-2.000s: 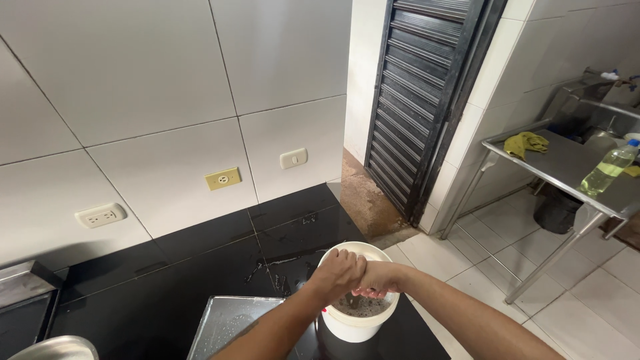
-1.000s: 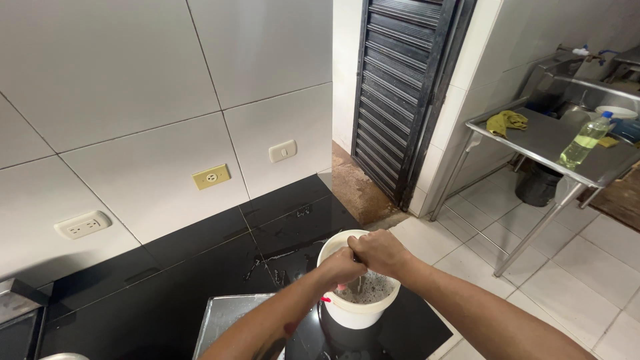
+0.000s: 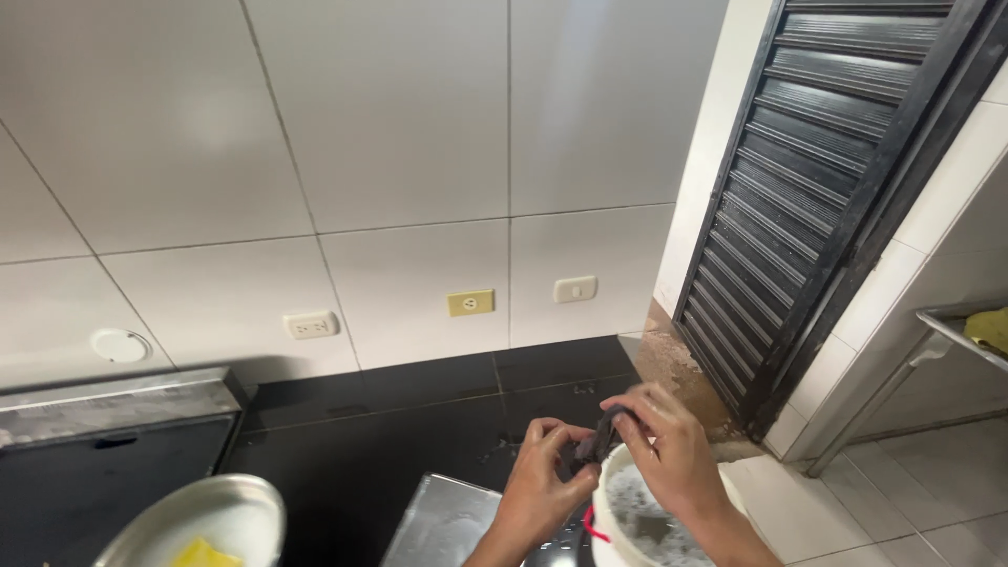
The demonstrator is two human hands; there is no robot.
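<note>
Both hands hold a bunched dark grey cloth (image 3: 600,438) between their fingertips. My left hand (image 3: 543,476) grips its lower left end, just left of the bucket's rim. My right hand (image 3: 669,449) pinches its upper end, over the far side of the bucket. The white plastic bucket (image 3: 610,504) stands under the right hand and holds greyish, sudsy water. A red piece shows at its left rim. Left of it lies a wet, shiny metal sheet or tray (image 3: 445,512), partly behind my left forearm.
A black tiled counter (image 3: 339,465) runs along a wall with outlets. An oval metal dish (image 3: 264,504) with a yellow cloth or sponge (image 3: 205,554) is at lower left, beside a metal-edged unit (image 3: 157,398). A black louvered door (image 3: 819,181) and a metal table (image 3: 937,324) stand at right.
My hands have risen from over the bucket's opening, with the dark cloth now plainly visible between them. The view has swung left, bringing in more of the oval dish.
</note>
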